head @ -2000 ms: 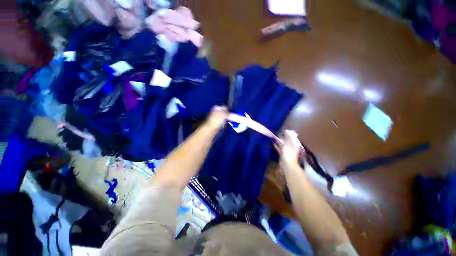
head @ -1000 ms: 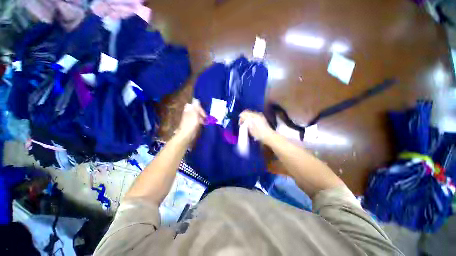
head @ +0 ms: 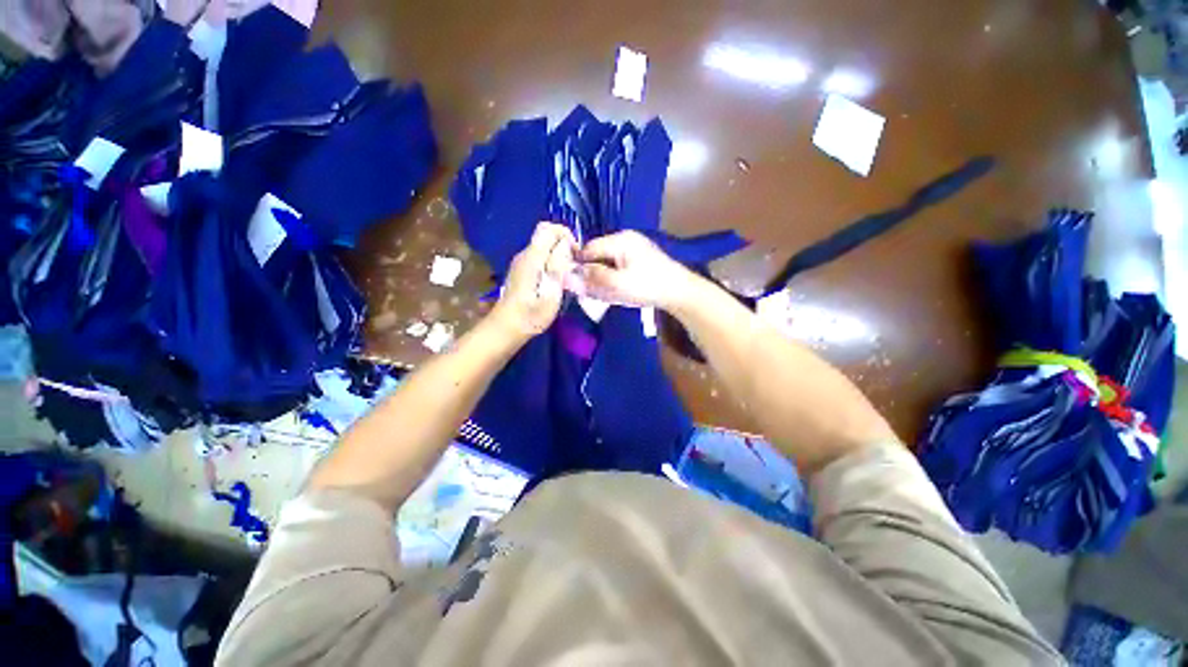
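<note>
A navy bundle of cut pieces (head: 625,378) lies in front of me at the edge of the brown table, fanned at its far end and pinched in at the middle. My left hand (head: 538,276) and my right hand (head: 625,270) meet over its middle, fingers closed together. A purple tie strip (head: 575,340) shows just below my left hand; its upper part is hidden by the fingers. A small white piece shows below my fingers.
More navy bundles with white tickets (head: 201,147) lie on the left. A navy bundle with a yellow-green and red tie (head: 1042,358) is on the right. A long dark strip (head: 886,224) and a pale paper slip (head: 848,133) lie on the brown table (head: 495,65).
The hands have come together over the bundle's middle, which is now pinched in. The pale strip stretched between them two seconds ago is no longer stretched out. The view has shifted.
</note>
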